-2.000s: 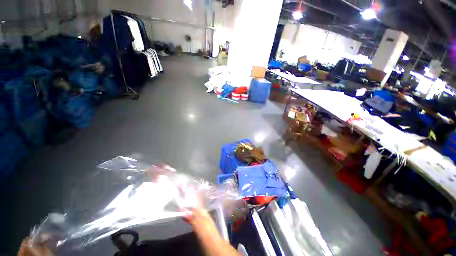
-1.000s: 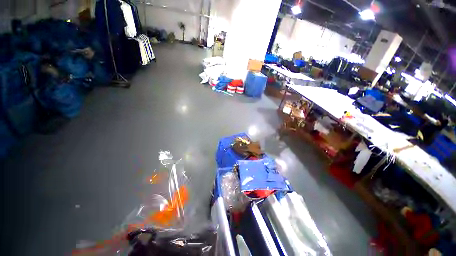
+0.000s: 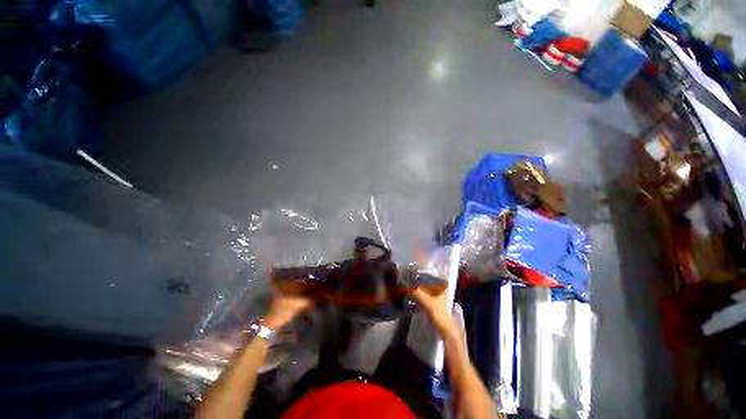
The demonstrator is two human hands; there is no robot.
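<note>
A dark garment [image 3: 360, 282] on a hanger is in front of me at the lower middle, its black hook [image 3: 370, 245] pointing up and away. A clear shiny garment bag [image 3: 245, 245] lies over and around it, with an orange-red band across the shoulders. My left hand [image 3: 288, 304] is at the garment's left shoulder, fingers closed on the film. My right hand [image 3: 430, 299] is at the right shoulder, also closed on the film. The fingertips are blurred under the plastic.
A blue-edged cart at my right holds silvery strips [image 3: 536, 352], a blue plastic packet [image 3: 544, 245] and a brown heap [image 3: 536, 186]. Bagged garments [image 3: 74, 270] fill the left. Blue bundles [image 3: 155, 41] lie upper left. A white-topped table [image 3: 720, 131] stands far right.
The view has tipped down and turned left. The film with its orange band now lies across the garment's shoulders, and both hands have come into view there.
</note>
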